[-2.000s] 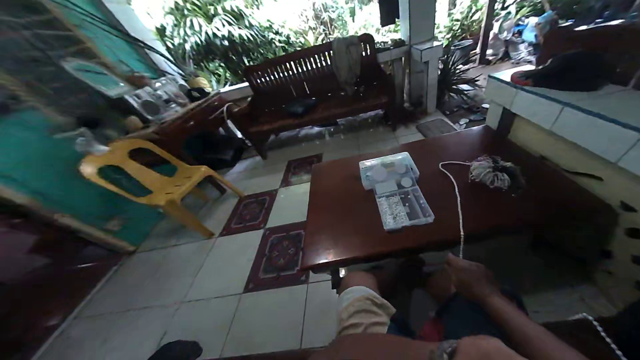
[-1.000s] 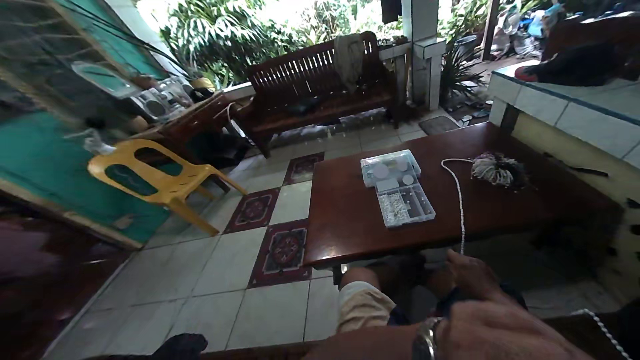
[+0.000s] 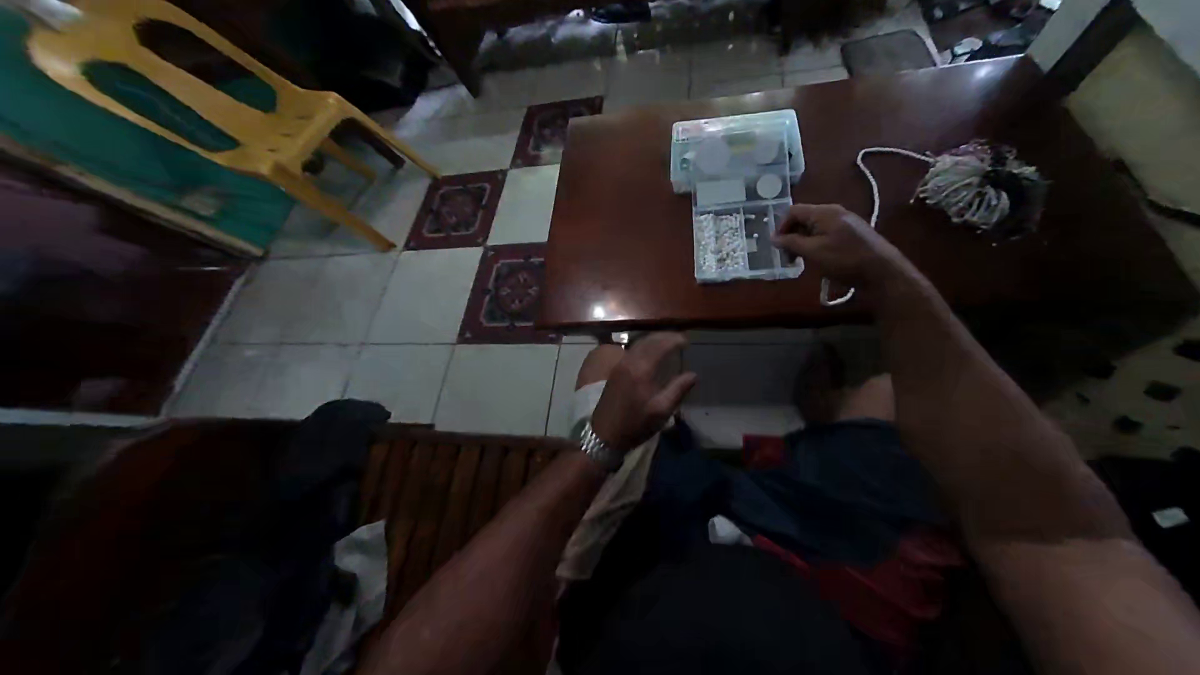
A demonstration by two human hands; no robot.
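An open clear plastic compartment box (image 3: 720, 242) stands on the brown wooden table (image 3: 619, 225), with small white beads (image 3: 722, 246) in its left section. My right hand (image 3: 830, 244) is at the box's right edge, fingertips bent together over the right section; whether they pinch something is too small to tell. A white cord (image 3: 877, 187) runs from a bundle of pale and dark strands (image 3: 980, 187) down behind my right hand, and a piece of it shows below. Below the table's front edge, over my knee, my left hand (image 3: 647, 389) has its fingers apart, nothing visible in it.
A yellow plastic chair (image 3: 291, 141) stands at the upper left on the tiled floor (image 3: 403, 300). A slatted wooden bench seat (image 3: 441, 497) is beside me at the lower left, with dark and pale cloth (image 3: 352, 591) on it. A mat (image 3: 886, 53) lies beyond the table.
The view has tilted down. My right hand has gone to the bead box, and the cord no longer hangs straight over the table's front edge. My left hand now shows over my knee.
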